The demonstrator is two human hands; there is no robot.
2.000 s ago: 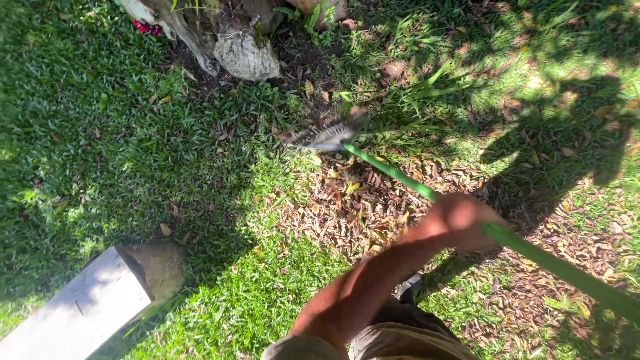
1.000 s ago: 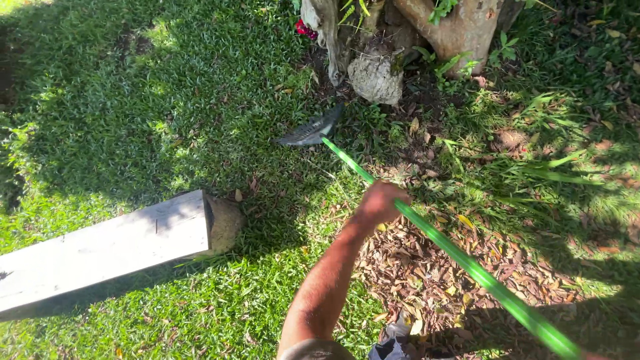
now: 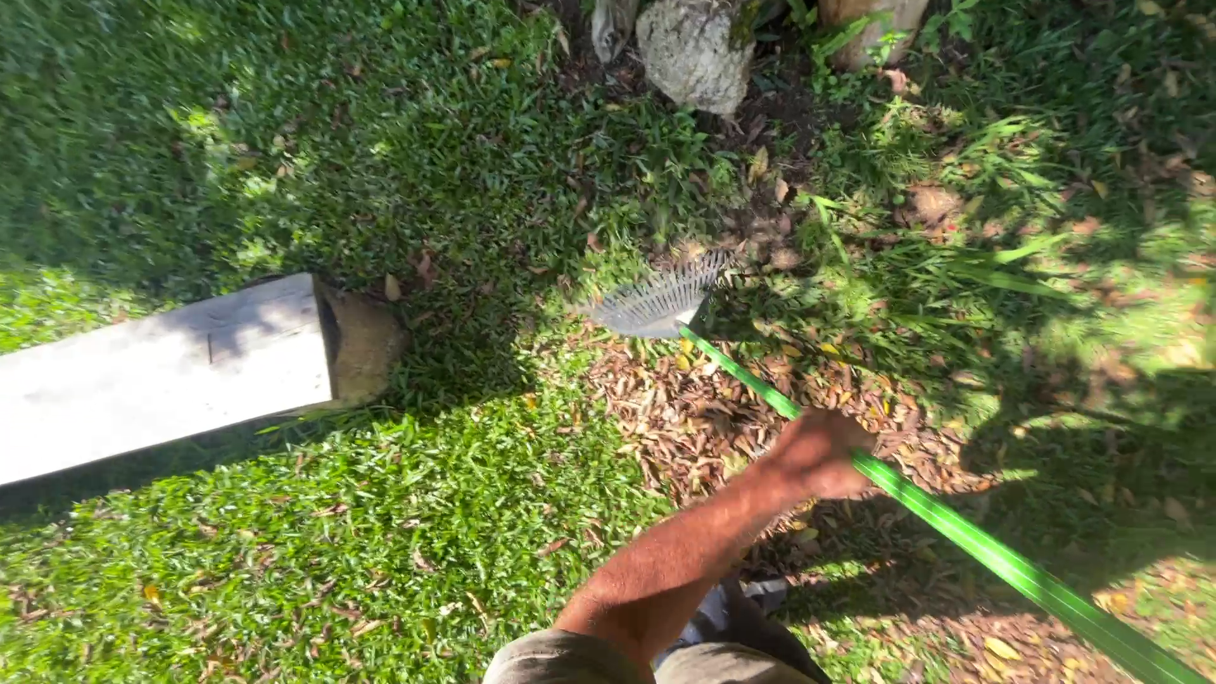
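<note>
My left hand (image 3: 825,454) is closed around the green handle (image 3: 988,537) of a leaf rake, at the lower middle of the view. The handle slants from the rake head down to the bottom right corner. The grey fan-shaped rake head (image 3: 655,302) lies at the upper edge of a patch of dry brown leaves (image 3: 674,418), its tines pointing away from me. Where the tine tips meet the ground is hard to make out. My right hand is out of view.
A pale flat-topped wooden beam or bench (image 3: 180,380) rests on a log piece (image 3: 366,347) at the left. A rock (image 3: 698,52) and a trunk base (image 3: 869,28) stand at the top. Grass (image 3: 380,560) with scattered leaves surrounds them.
Since one second ago, the rake head has moved from the grass near the rock back toward me, to the leaf patch. My left hand stays on the handle. The view has shifted.
</note>
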